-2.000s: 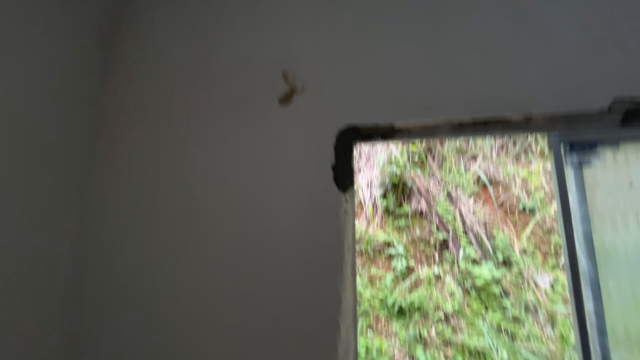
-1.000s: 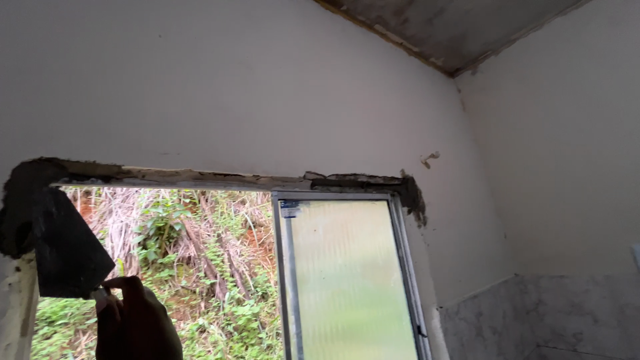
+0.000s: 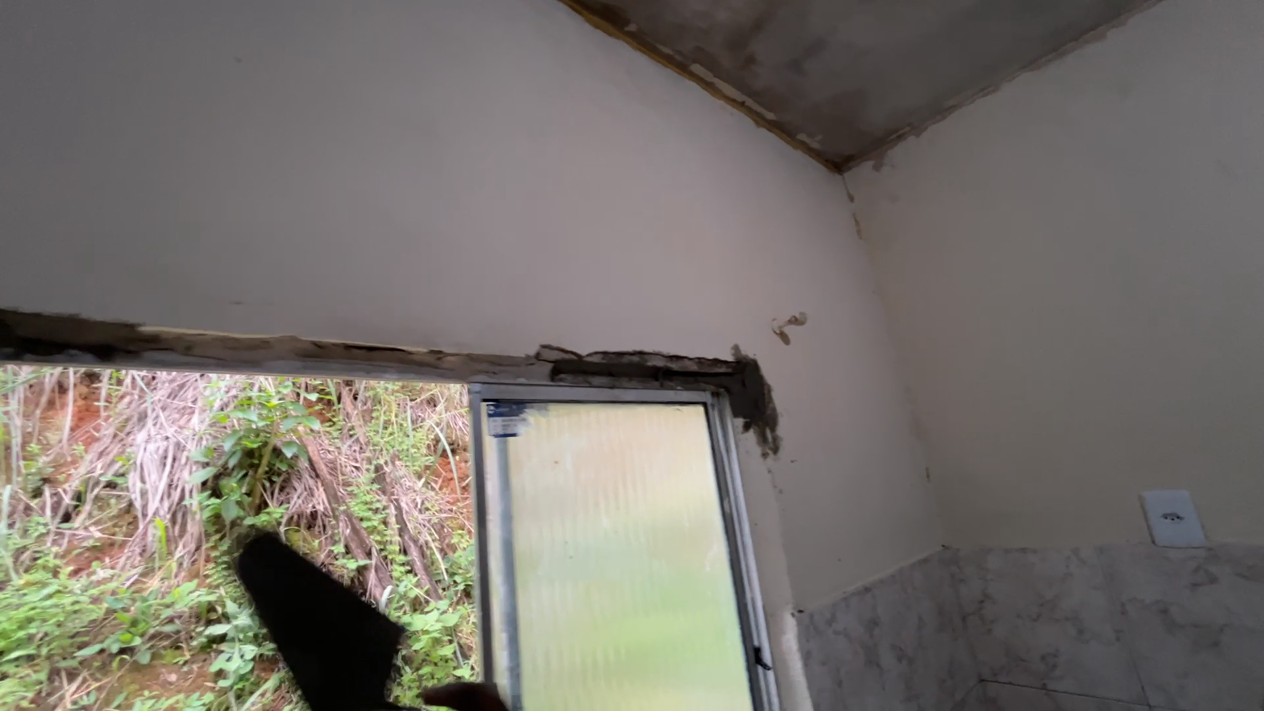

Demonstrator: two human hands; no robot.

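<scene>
The dark blade of a trowel (image 3: 321,622), seen in silhouette, stands up in front of the open half of the window at lower left. Beside its base, at the bottom edge, shows a small part of a hand that looks like my right hand (image 3: 464,696); its grip on the tool is mostly cut off. Dark wet mortar (image 3: 755,395) lies around the upper right corner of the window frame, with more mortar (image 3: 59,331) along the top at far left. Between them the edge above the frame is rough and bare. My left hand is out of view.
A sliding pane of ribbed glass (image 3: 617,553) fills the right half of the window. A power outlet (image 3: 1173,518) sits above marbled tiles (image 3: 1047,602) on the right wall. Outside rises an overgrown bank (image 3: 168,474).
One second ago the trowel was against the upper left corner of the window; it is now away from the mortar, lower in front of the opening. The view has turned right.
</scene>
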